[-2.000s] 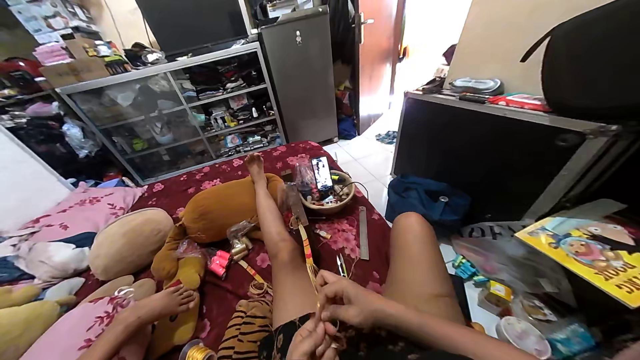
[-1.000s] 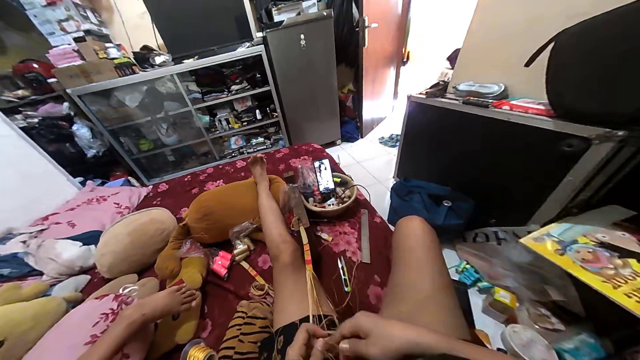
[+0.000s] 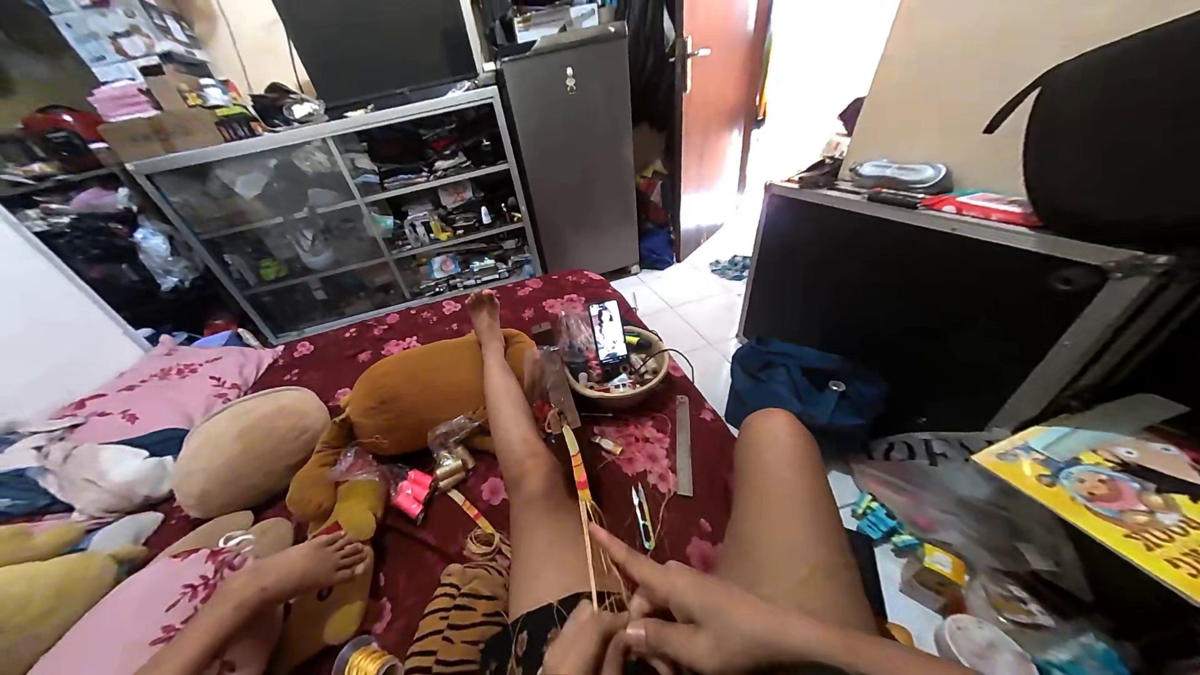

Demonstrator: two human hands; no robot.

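A woven band of yellow and red cords (image 3: 578,466) runs from a wooden block (image 3: 560,392) down between my legs, its loose strands reaching my hands. My left hand (image 3: 583,642) pinches strands at the bottom of the view. Beside it, my right hand (image 3: 677,609) touches the strands with its index finger stretched along them; its other fingers are bent near my left fingertips. Small thread snips (image 3: 643,516) and a metal ruler (image 3: 684,445) lie on the red floral cover. To the left are pink thread spools (image 3: 412,494), gold spools (image 3: 450,471) and a coiled patterned cord (image 3: 486,541).
A round basket (image 3: 614,397) holds small items and an upright phone (image 3: 607,330). A brown plush toy (image 3: 422,389) lies under my lower leg. Another person's bare foot (image 3: 328,560) rests at left near a spool of gold cord (image 3: 366,658). A blue bag (image 3: 802,389) stands on the floor.
My right index finger now extends forward along the strands, where it was bent before. Both hands stay close together at the strands' lower end.
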